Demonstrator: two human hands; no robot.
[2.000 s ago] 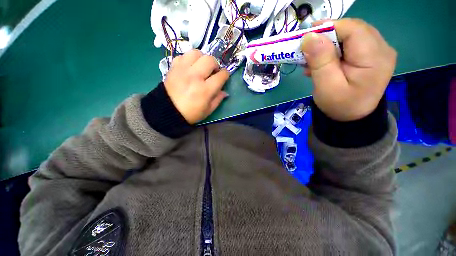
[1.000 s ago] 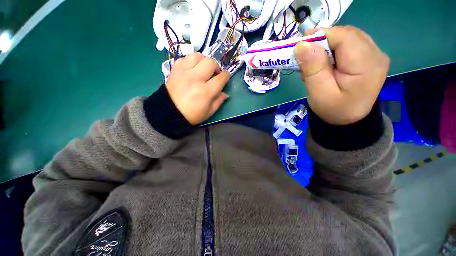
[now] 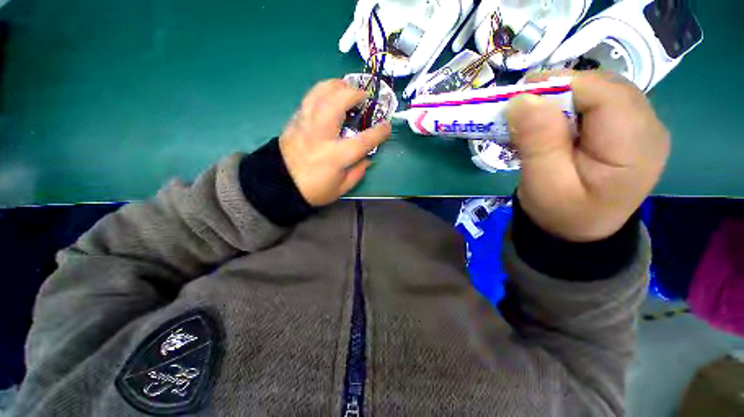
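My left hand [image 3: 330, 142] holds a round white end cap [image 3: 383, 104] with electronics and wires inside. My right hand [image 3: 583, 151] grips the white kafuter glue tube [image 3: 465, 112], its nozzle pointing left at the cap's right rim. Dark, red and yellow wires [image 3: 374, 57] run from the cap up to a white camera housing [image 3: 418, 20]. A second cap [image 3: 458, 75] with wires lies to the right behind the tube, joined to a second housing [image 3: 542, 24]. A third cap [image 3: 495, 155] is partly hidden by the tube and right hand.
A third white camera body [image 3: 608, 49] with a black face lies at the upper right. The green bench [image 3: 163, 98] ends just in front of my body. Below its edge are white camera parts [image 3: 481, 213] on blue. A magenta sleeve or cloth [image 3: 722, 277] shows at the right.
The housings and caps now appear farther right in the view. The tube's nozzle has gone from the middle cap to the leftmost cap, which my left hand holds. The bench edge looks level now.
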